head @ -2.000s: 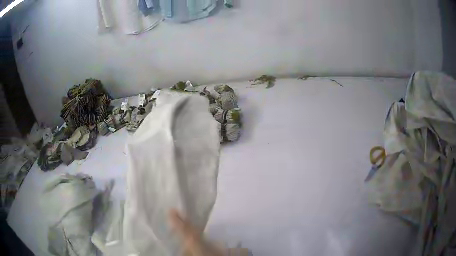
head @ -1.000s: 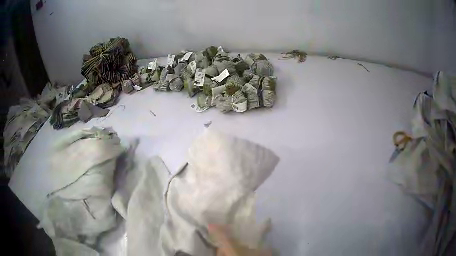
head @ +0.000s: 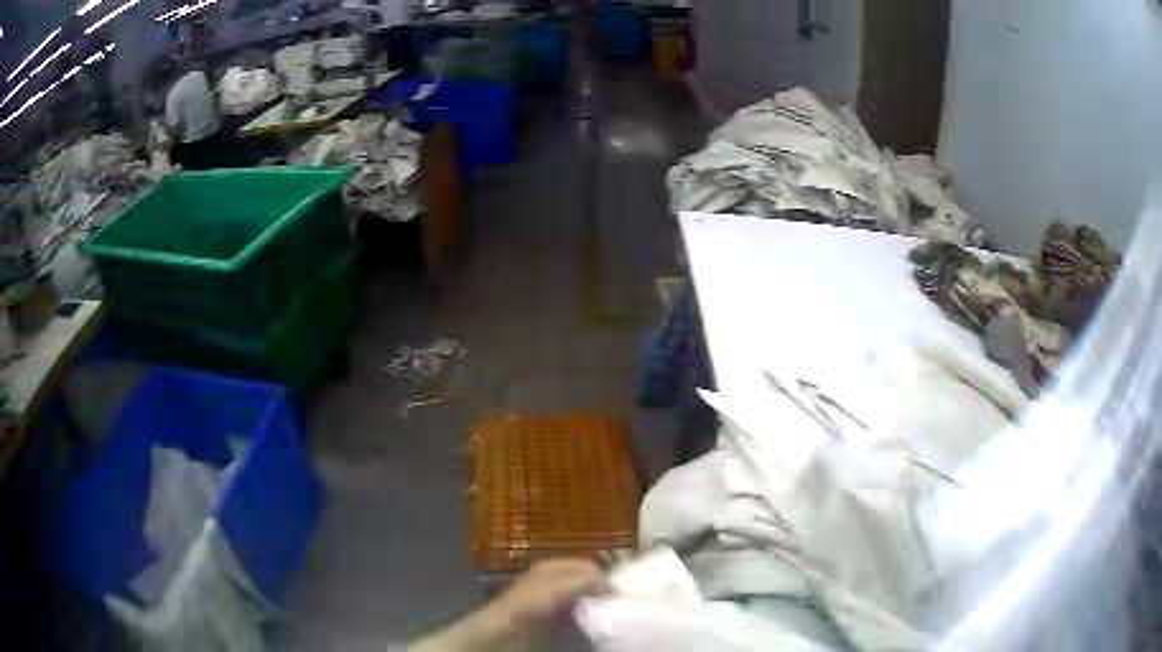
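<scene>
My left hand (head: 542, 596) is at the bottom centre, slightly blurred, its forearm coming from the lower left. Its fingers are closed on the edge of a pale garment (head: 669, 624). More off-white cloth (head: 816, 516) lies heaped beside it on the near end of the white table (head: 790, 287). A large blurred pale sheet of cloth crosses the lower right and hides part of the table. My right hand is not visible.
An orange-brown slatted stool (head: 554, 490) stands left of the table. Further left are a blue bin (head: 274, 490) holding white cloth and green bins (head: 255, 299). A garment pile (head: 803, 159) lies at the table's far end. A person (head: 194, 108) is at the back left.
The view has swung left from the wall side of the table to its end and the floor. The scissors have left view. My left hand has come into view, holding cloth.
</scene>
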